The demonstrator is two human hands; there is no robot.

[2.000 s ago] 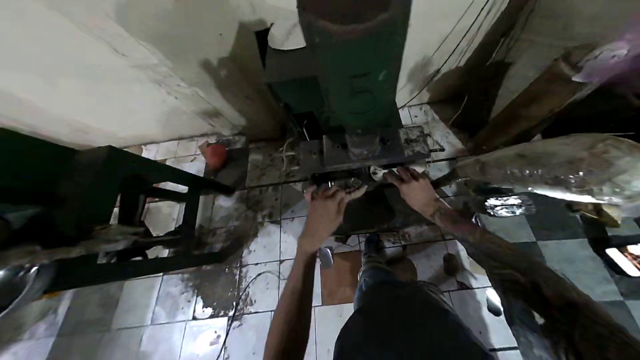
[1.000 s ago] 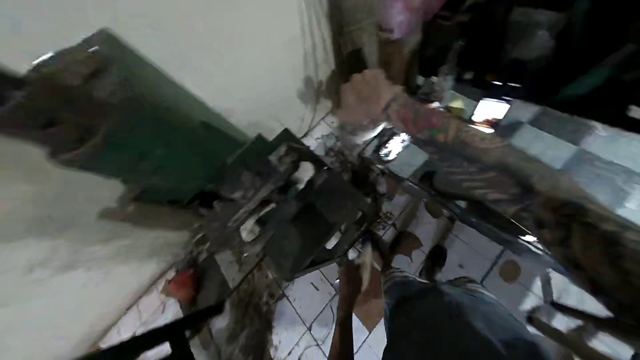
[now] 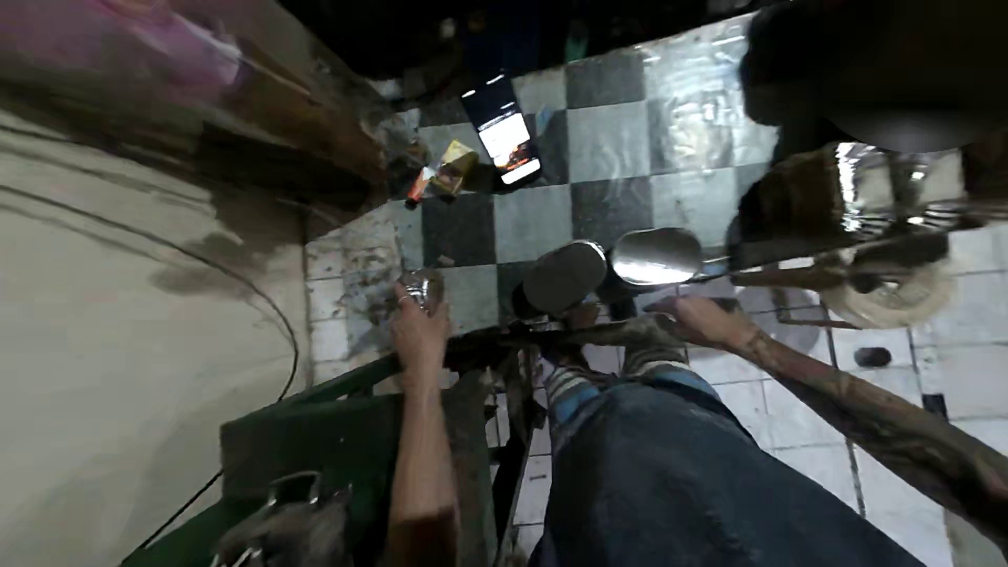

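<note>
My left hand [image 3: 421,323] has its fingers around a small shiny, clear or metallic object [image 3: 424,285], perhaps a glass, over the tiled surface near the wall. My tattooed right arm reaches in from the lower right. My right hand [image 3: 705,319] is at the edge of the checkered tiles, close to a dark flat piece; blur hides whether its fingers hold it. Between my hands lie two oval metal pieces, one dull grey [image 3: 565,277] and one bright and shiny [image 3: 657,257].
A lit phone [image 3: 505,138] lies on the checkered tiles beside a yellow packet [image 3: 454,167] and an orange lighter-like item [image 3: 420,186]. Green machine framing [image 3: 315,449] stands at lower left. Clear plastic-wrapped items [image 3: 866,189] are at right, above a round pale object [image 3: 894,291].
The view has swung far to the right, off the green machine. My hands, together at the machine two seconds ago, are now wide apart, with the left at a shiny object.
</note>
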